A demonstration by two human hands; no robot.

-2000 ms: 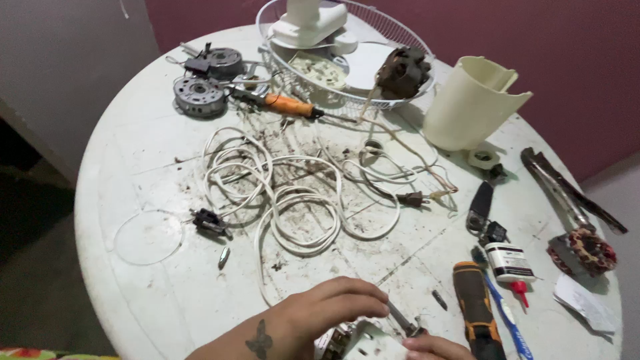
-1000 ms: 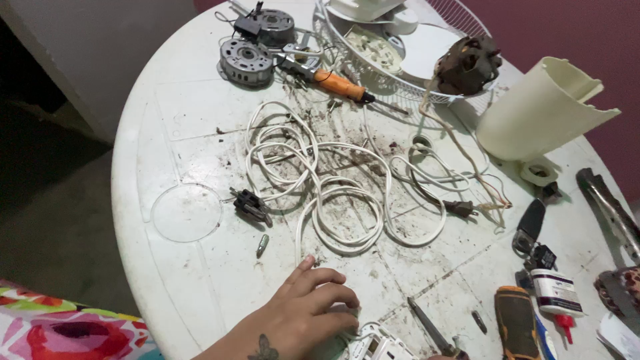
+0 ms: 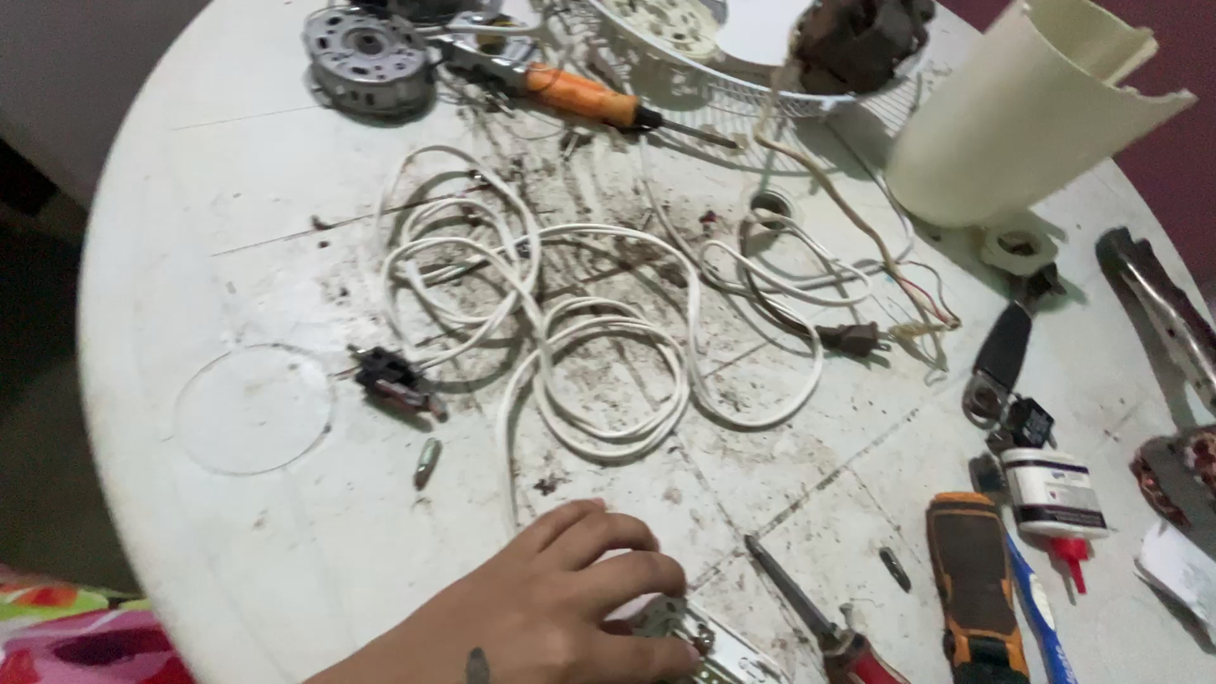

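My left hand (image 3: 579,598) grips a white plastic part (image 3: 727,651) with small metal fittings at the bottom middle of the head view, fingers curled over its left end. My right hand is out of the frame. Just right of that part lies a red-handled tool with a dark metal shaft (image 3: 793,584), probably a screwdriver or soldering iron. Above my left hand a white electrical cord (image 3: 608,442) lies in loose coils, with a dark two-pin plug (image 3: 855,339) toward its right side. A black switch-like part (image 3: 394,382) sits left of the coils, near a small metal piece (image 3: 427,463).
At the back are a round metal motor housing (image 3: 369,62), an orange-handled screwdriver (image 3: 584,95), a white wire fan guard (image 3: 722,84) and a cream plastic cylinder (image 3: 1007,123). To the right lie an adjustable wrench (image 3: 1002,356), a white bottle with red tip (image 3: 1054,492), an orange-black tool (image 3: 974,579) and a blue toothbrush (image 3: 1040,608).
Two seconds ago both hands were at the white part and the dark-shafted tool. My right hand has since left the view, and the tool lies on the table. The view has shifted.
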